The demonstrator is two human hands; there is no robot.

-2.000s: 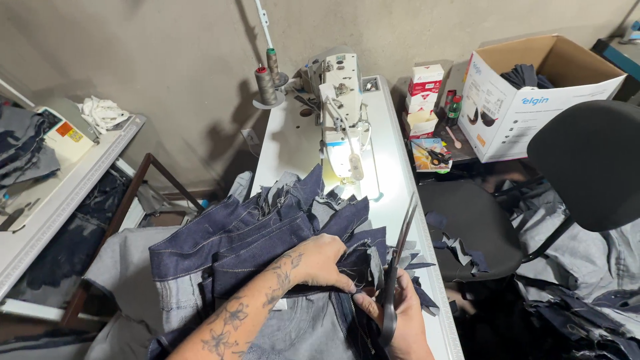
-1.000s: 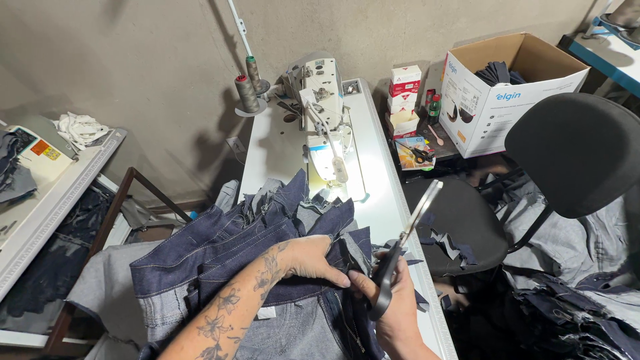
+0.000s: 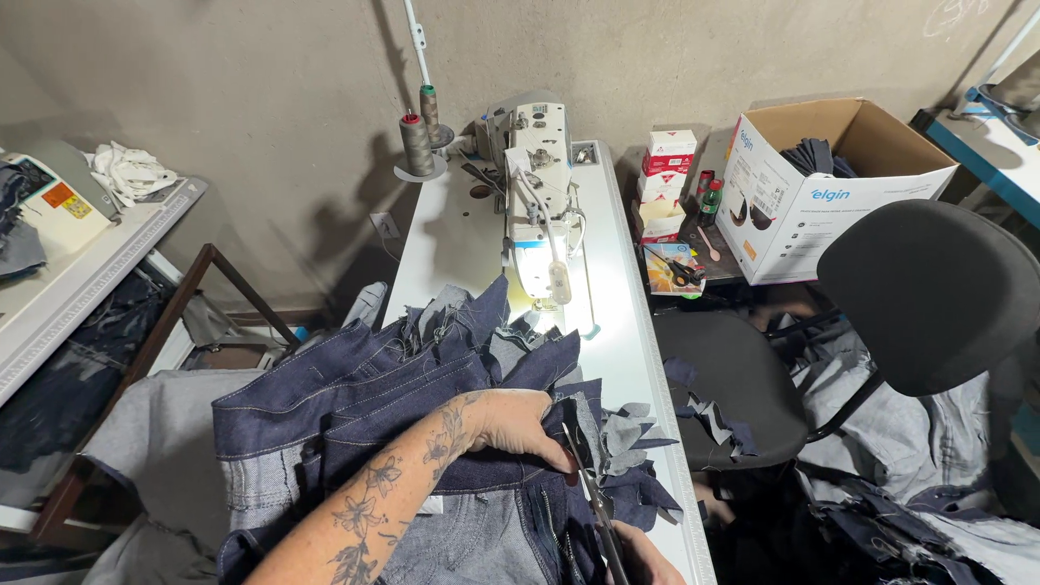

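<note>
A stack of dark blue denim garments [image 3: 390,382] with stitched waistbands lies over the near end of the white sewing table [image 3: 605,219]. My left hand [image 3: 516,426] presses on the stack and grips a denim edge beside the jagged scraps [image 3: 626,439]. At the bottom, my right hand [image 3: 642,556] holds a pair of scissors [image 3: 597,500], partly cut off by the frame. The blades point up and away, against the denim by my left thumb. A zipper shows on the garment just left of the scissors.
An industrial sewing machine [image 3: 540,187] with its lamp lit stands behind the denim, thread cones [image 3: 416,146] to its left. At right are a black chair [image 3: 731,390] with scraps on its seat, a cardboard box [image 3: 829,195] and small scissors [image 3: 678,268]. Another table [image 3: 97,260] is at left.
The scissors have moved from raised above the denim, pointing up to the right, down to the cloth edge beside my left thumb. My right hand has moved lower, partly out of view.
</note>
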